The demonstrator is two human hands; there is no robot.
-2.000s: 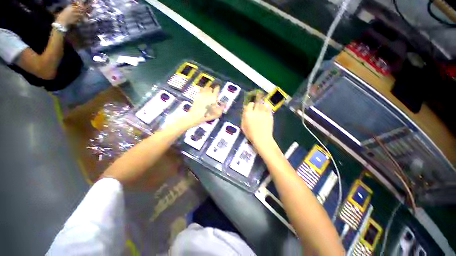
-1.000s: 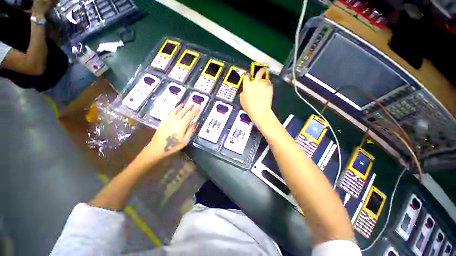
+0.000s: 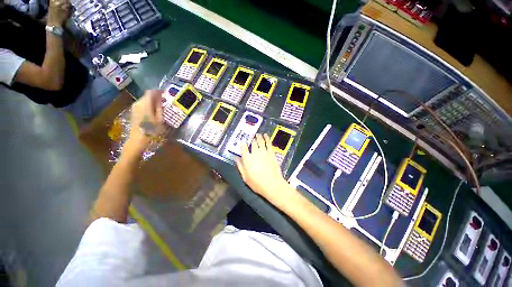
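Observation:
A clear blister tray [image 3: 193, 122] holds two rows of keypad phones. The far row is front up, with yellow frames. In the near row, one phone [image 3: 218, 124] is front up and another [image 3: 245, 132] shows its white back. My left hand [image 3: 147, 119], blurred, has its fingers at the edge of a tilted front-up phone [image 3: 182, 104] at the left end; a white back shows beside it. My right hand [image 3: 261, 163] touches the lower end of the white-backed phone, beside a front-up phone [image 3: 282, 139] that it partly covers. Its grip is unclear.
Two phones [image 3: 349, 148] with white cables lie on the blue fixture plate [image 3: 320, 174]; another phone [image 3: 423, 232] lies beside it. A grey instrument [image 3: 398, 73] stands behind. More white-backed phones [image 3: 469, 237] lie at lower right. A person's arm [image 3: 42, 73] and dark tray [image 3: 115, 22] are upper left.
Several near-row phones have gone from back up to front up. My left hand has moved left to the tray's end; my right hand has left the far-row phone and come to the near row.

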